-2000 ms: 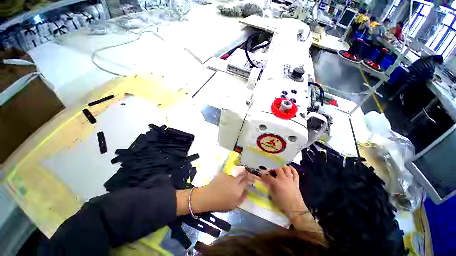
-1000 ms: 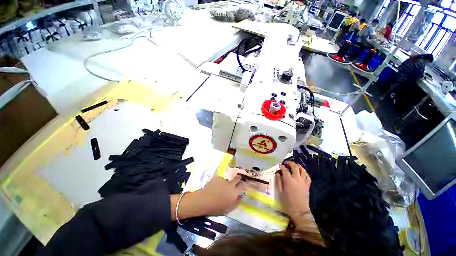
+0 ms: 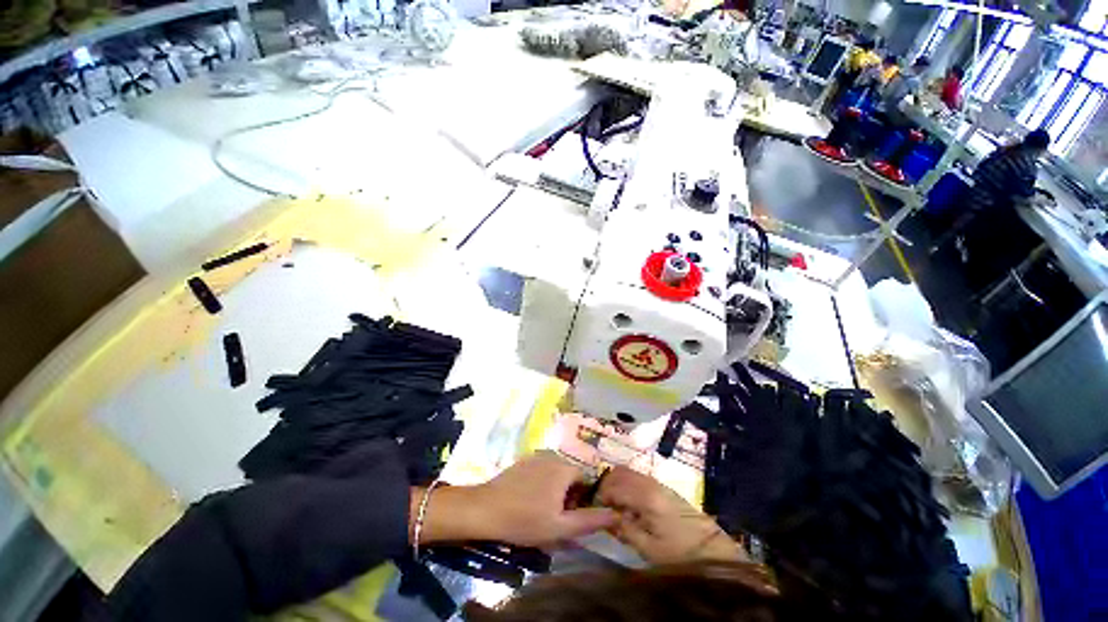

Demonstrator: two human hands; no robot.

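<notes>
My left hand (image 3: 535,501) and my right hand (image 3: 656,510) meet just in front of the white sewing machine head (image 3: 656,322). A small dark piece (image 3: 592,488), seemingly a black strip, is pinched between their fingers, mostly hidden; I cannot tell which hand grips it. Another black strip (image 3: 671,434) lies at the right of the pinkish needle plate (image 3: 581,440). The left-hand black pile (image 3: 365,395) lies on the pale board, the larger right-hand pile (image 3: 826,486) beside the machine head.
Three separate black pieces lie at the board's upper left, one of them upright (image 3: 235,360). A cardboard box (image 3: 61,261) stands at left. Clear plastic bags (image 3: 930,377) and a grey screen (image 3: 1051,389) are at right. More black strips (image 3: 486,561) lie below my left wrist. People sit and stand behind.
The black strip across the needle plate is gone from there. Both hands have drawn back from the plate towards me and come together. Another strip now shows at the plate's right.
</notes>
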